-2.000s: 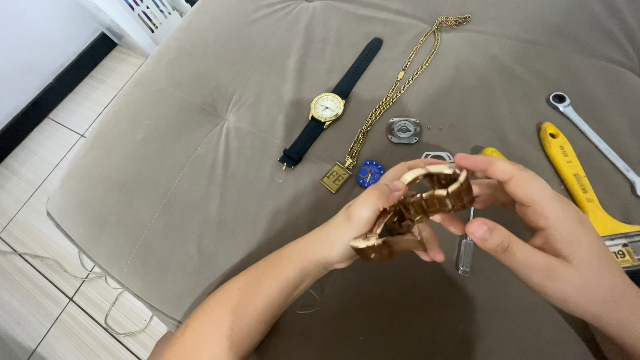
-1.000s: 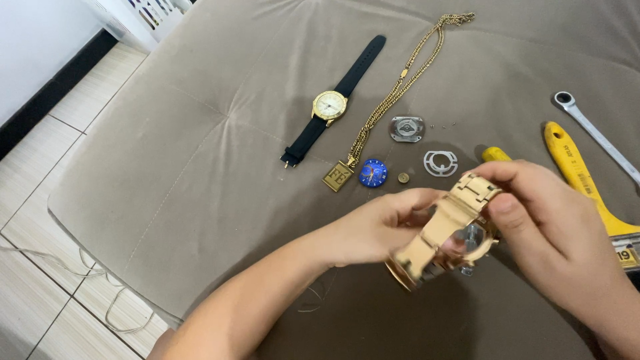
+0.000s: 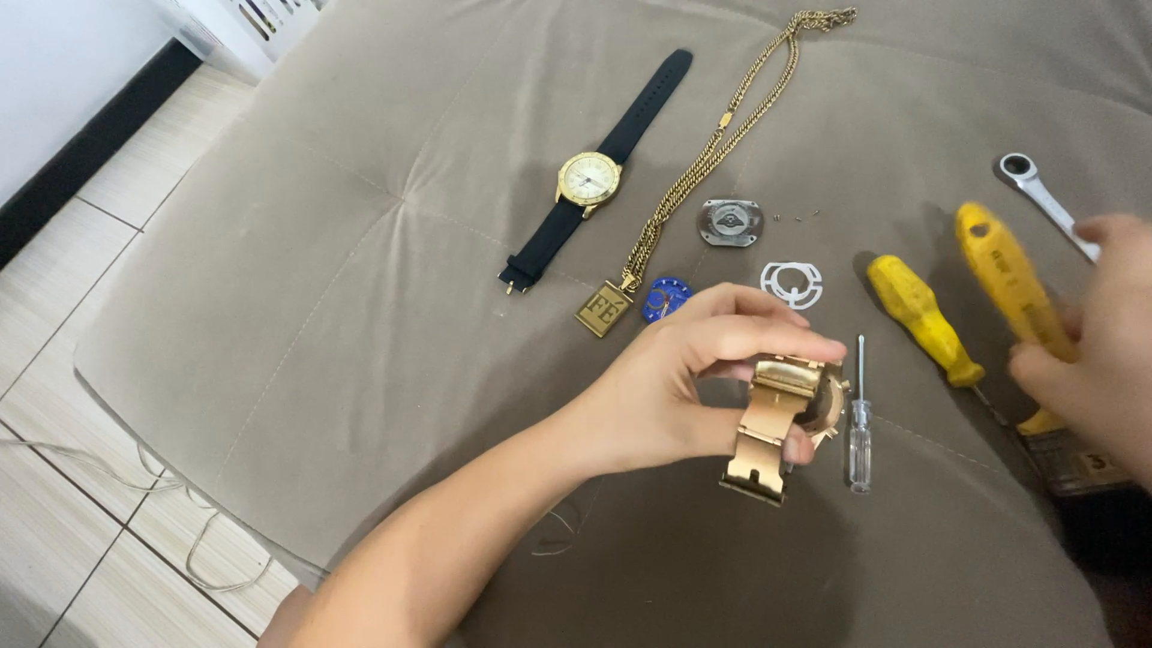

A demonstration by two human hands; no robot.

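Observation:
My left hand grips a gold-coloured metal watch case and bracelet, its clasp hanging down. My right hand is blurred at the right edge, its fingers at the yellow handle of a paintbrush; its grip looks closed around the handle. Just right of the watch lies a small clear-handled screwdriver. Beyond my left hand are a blue watch dial, partly covered, a white plastic movement ring and a steel case back with tiny screws beside it.
A yellow-handled screwdriver lies left of the paintbrush, and a ratcheting wrench lies beyond. A watch with a black strap and a gold chain with a rectangular pendant rest on the tufted grey cushion. Cords trail over the tiled floor.
My right hand has let go of the gold watch and moved right to the paintbrush. My left hand still holds the watch. The clear-handled screwdriver and more of the yellow one are now uncovered.

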